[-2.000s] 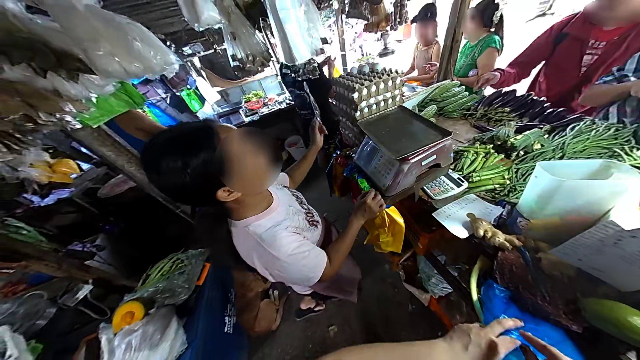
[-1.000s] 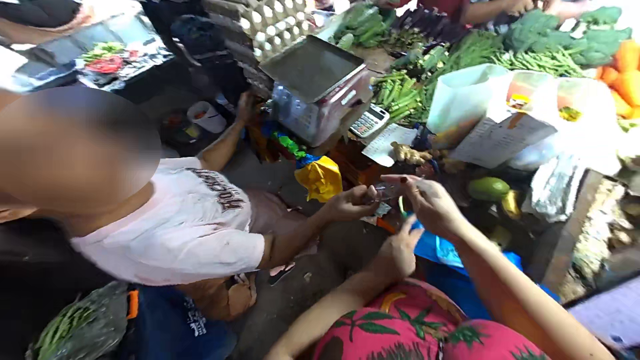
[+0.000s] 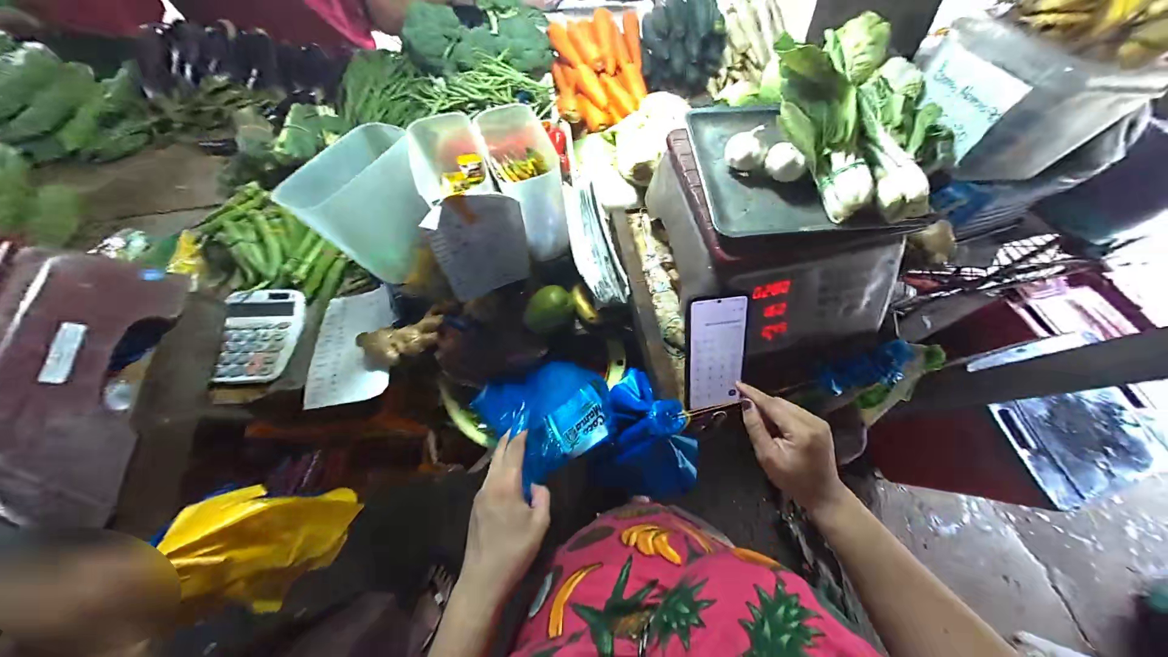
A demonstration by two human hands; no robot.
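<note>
My left hand [image 3: 511, 502] touches the near side of a blue plastic bag [image 3: 557, 415], its fingers partly hidden against the plastic. My right hand [image 3: 789, 447] is at the lower right corner of a smartphone [image 3: 716, 351], which stands upright before a digital weighing scale [image 3: 812, 283] and shows a keypad. A fingertip meets the screen's lower edge; whether the hand holds anything cannot be told. Garlic bulbs [image 3: 765, 157] and leafy greens with white stems [image 3: 858, 137] lie on the scale's pan. Red digits glow on its front.
A white calculator [image 3: 260, 336], a paper sheet [image 3: 349, 347] and ginger root [image 3: 399, 340] lie to the left. Plastic containers [image 3: 351, 196], carrots [image 3: 598, 68] and green beans [image 3: 488, 91] are farther back. A yellow plastic bag [image 3: 260, 543] is at lower left, beside another person's blurred part.
The view has swung far to the right. One second ago my hands were close to the other person's hand; now they are apart, one at the blue bag, one at the phone.
</note>
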